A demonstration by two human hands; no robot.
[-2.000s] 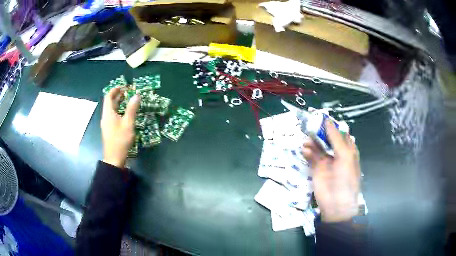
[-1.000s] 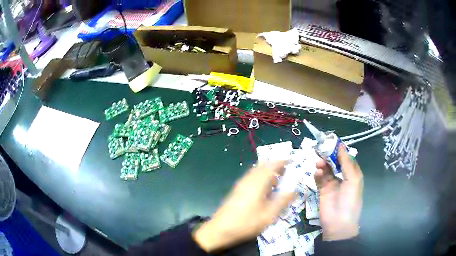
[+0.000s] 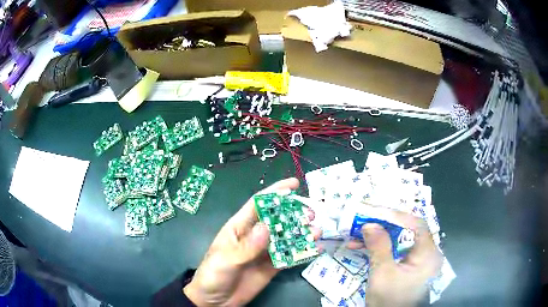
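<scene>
My left hand (image 3: 240,255) holds a green circuit board (image 3: 287,231) at the lower centre, its populated face up. My right hand (image 3: 399,258) is closed around a white glue bottle with a blue label (image 3: 381,232). The bottle's nozzle points left toward the board; whether its tip touches the board is unclear. A pile of green circuit boards (image 3: 144,171) lies on the left of the dark green bench. White adhesive pads (image 3: 333,274) lie loosely under and around my right hand.
Red lead wires (image 3: 312,127) and small black-and-white connectors (image 3: 228,114) lie at centre back. A pale cone cap (image 3: 396,145) lies right of them. White cables (image 3: 497,138) are at right. Behind are a yellow tube (image 3: 257,81) and cardboard boxes (image 3: 360,63). White paper (image 3: 48,187) lies at left.
My left hand has moved from over the pads to the lower centre and now shows a board. The bottle is lower and points left. The cone cap now lies on the bench. The view has shifted.
</scene>
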